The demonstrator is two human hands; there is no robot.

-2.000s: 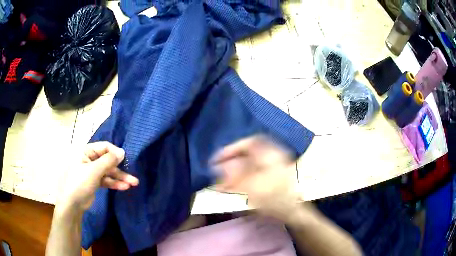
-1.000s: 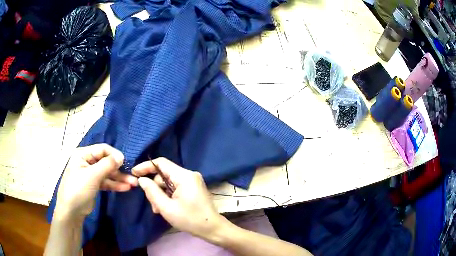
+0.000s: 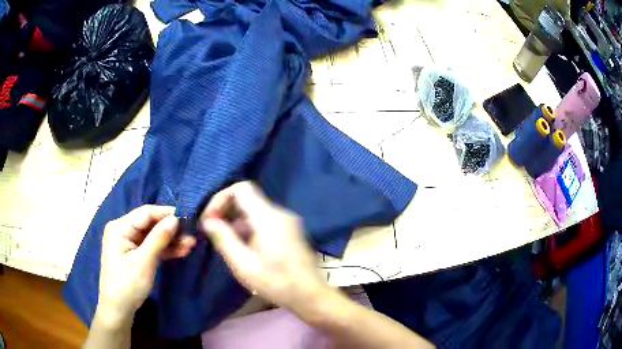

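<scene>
A large navy garment (image 3: 235,116) with fine ribbed texture and smoother plain parts lies across the table and hangs over its near edge. My left hand (image 3: 140,249) pinches the garment's edge between thumb and fingers; a tiny light glint shows at the fingertips. My right hand (image 3: 256,238) is just right of it, over the garment, blurred, with thumb and fingertips close together. Whether it holds a needle cannot be told. A fine dark thread (image 3: 365,269) curves near the table's front edge, right of my right hand.
The pale table (image 3: 368,157) has a curved near edge. Black plastic bag (image 3: 102,82) at left. At right: clear bags of tiny black pieces (image 3: 443,95), smartphone (image 3: 509,109), navy thread cones (image 3: 535,143), pink packet (image 3: 560,184), bottle (image 3: 537,48). Dark navy garments (image 3: 470,300) below the right edge.
My right hand came in from the right to my left hand's fingertips, then moved slightly up and right of them. My left hand keeps its pinch, now slightly further right.
</scene>
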